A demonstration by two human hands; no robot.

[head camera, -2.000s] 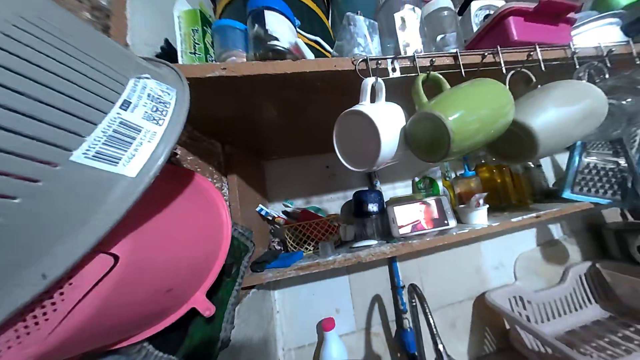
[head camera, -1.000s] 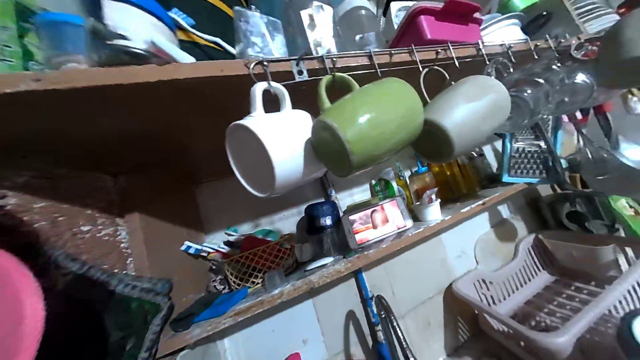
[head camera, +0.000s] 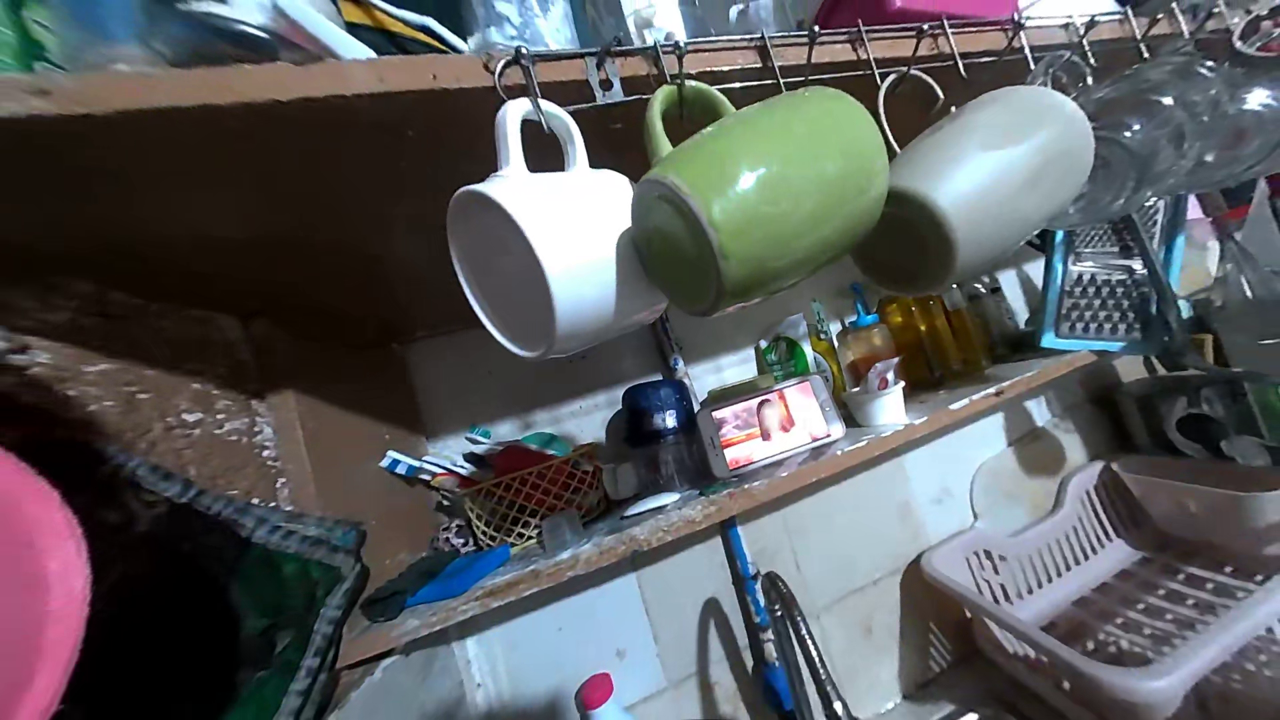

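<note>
Neither of my hands shows in the head view. A white mug [head camera: 590,250], a green mug [head camera: 790,195] and a pale grey mug [head camera: 1000,180] hang by their handles from hooks on a wire rack under the upper shelf. Clear glassware [head camera: 1180,130] hangs to their right. On the lower shelf, a phone [head camera: 772,425] with a lit screen leans between a dark blue-topped jar [head camera: 660,420] and a small white cup [head camera: 877,403]. Left of them is a woven basket [head camera: 535,500] holding toothbrushes and other items.
A blue-framed grater [head camera: 1108,280] hangs at the right, above a pale plastic dish rack [head camera: 1100,640]. A blue pipe [head camera: 745,590] runs down the tiled wall. A bottle with a pink cap [head camera: 597,692] stands below. Part of a pink plastic item [head camera: 35,590] shows at the left edge.
The grey perforated plastic item with a label, at the left two seconds ago, is out of view. Far less of the pink item shows. The view has shifted and tilted.
</note>
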